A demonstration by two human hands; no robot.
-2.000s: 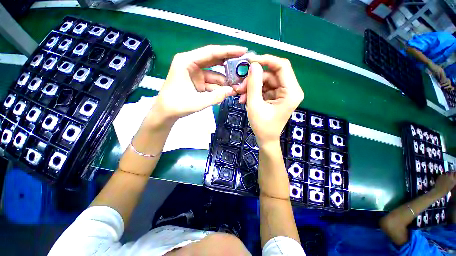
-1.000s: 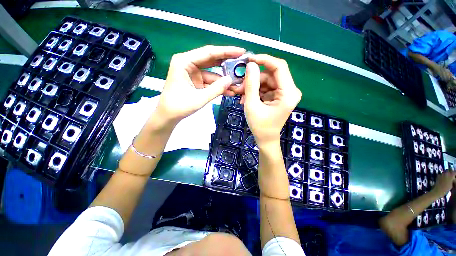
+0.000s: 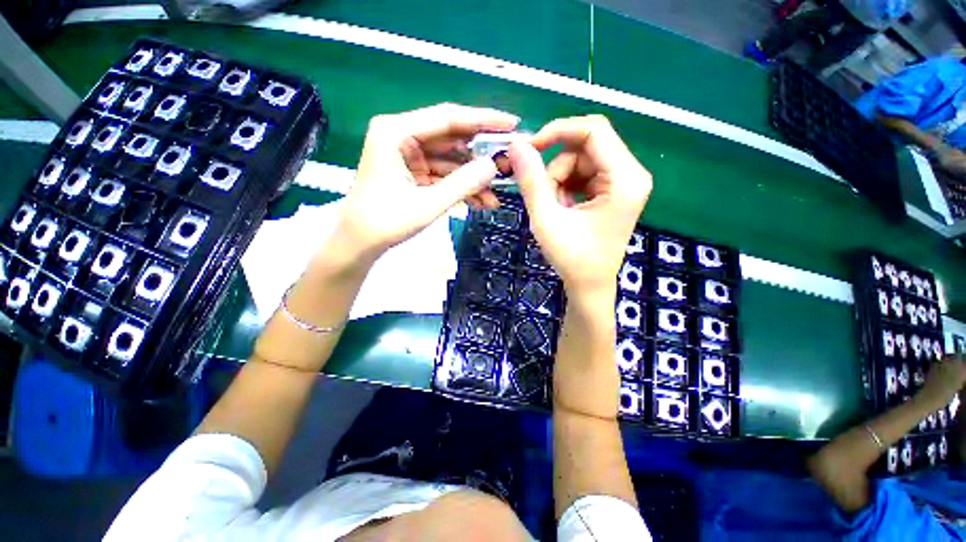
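A small silver-white housing (image 3: pixel 494 141) is held up between both hands above the back edge of the work tray. My left hand (image 3: pixel 408 185) grips its left side with thumb and fingers. My right hand (image 3: pixel 580 201) has its thumb and fingertips on the right side of the housing, and they cover much of its front. The black work tray (image 3: pixel 463 373) lies below, with silver parts in its right columns and pockets without silver parts at its left. My right forearm hides its middle.
A thick stack of black trays (image 3: pixel 185 284) with silver parts stands at the left. White paper sheets (image 3: pixel 408 277) lie between stack and work tray. Other filled trays (image 3: pixel 898 344) and a person's arm (image 3: pixel 884 439) are at the far right, with another blue-sleeved person behind.
The housing has tilted, so its greenish round centre no longer shows. My right hand has shifted slightly right, and its thumb now lies across the front of the housing.
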